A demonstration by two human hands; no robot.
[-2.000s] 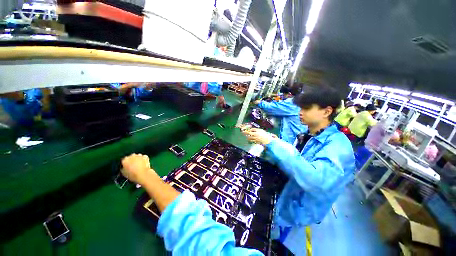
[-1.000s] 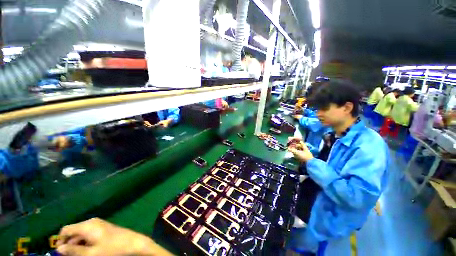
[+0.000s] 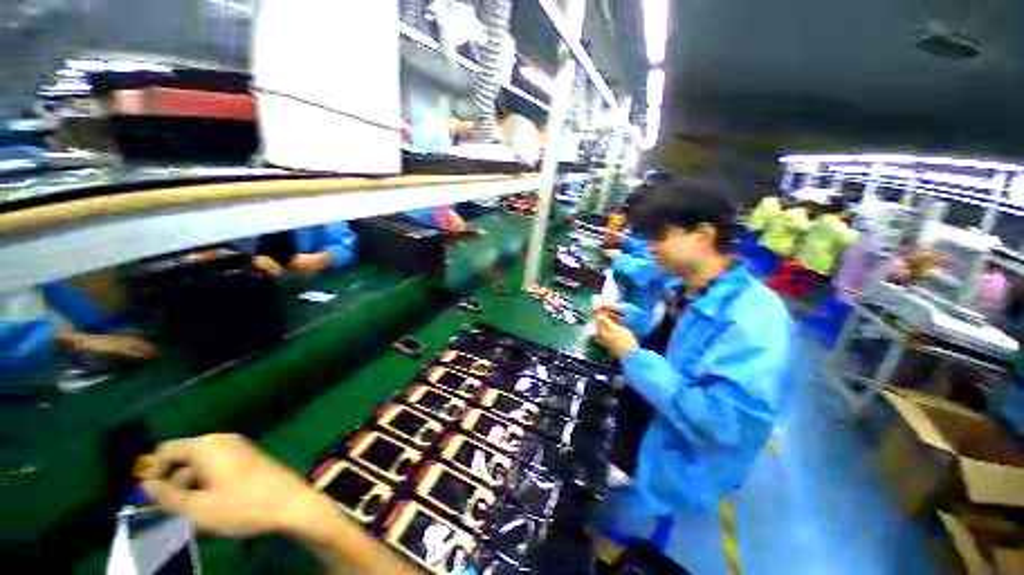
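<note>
My right hand (image 3: pixel 225 483) is at the lower left, its forearm coming in from the bottom edge. Its fingers pinch the top end of an LCD module (image 3: pixel 157 545), a flat rectangle with a pale and dark face and a yellow-orange tail at the fingertips. The module hangs below the fingers and is cut off by the bottom edge. My left hand is not in view. A glossy black blister tray (image 3: pixel 561 449) lies right of my hand, with rows of dark housings with gold-pink borders (image 3: pixel 385 453).
Small dark phone parts (image 3: pixel 408 345) lie singly on the green surface (image 3: pixel 326 393) beyond the tray. A white-edged shelf (image 3: pixel 281 208) crosses above. A worker in a blue smock (image 3: pixel 719 359) stands at the tray's right side. Dark stacked trays (image 3: pixel 219 309) and other workers' hands are across the line.
The view has swung about, and the tray now sits a little further left than one second ago. My right hand shows higher in the picture, and the module under its fingers has come into view.
</note>
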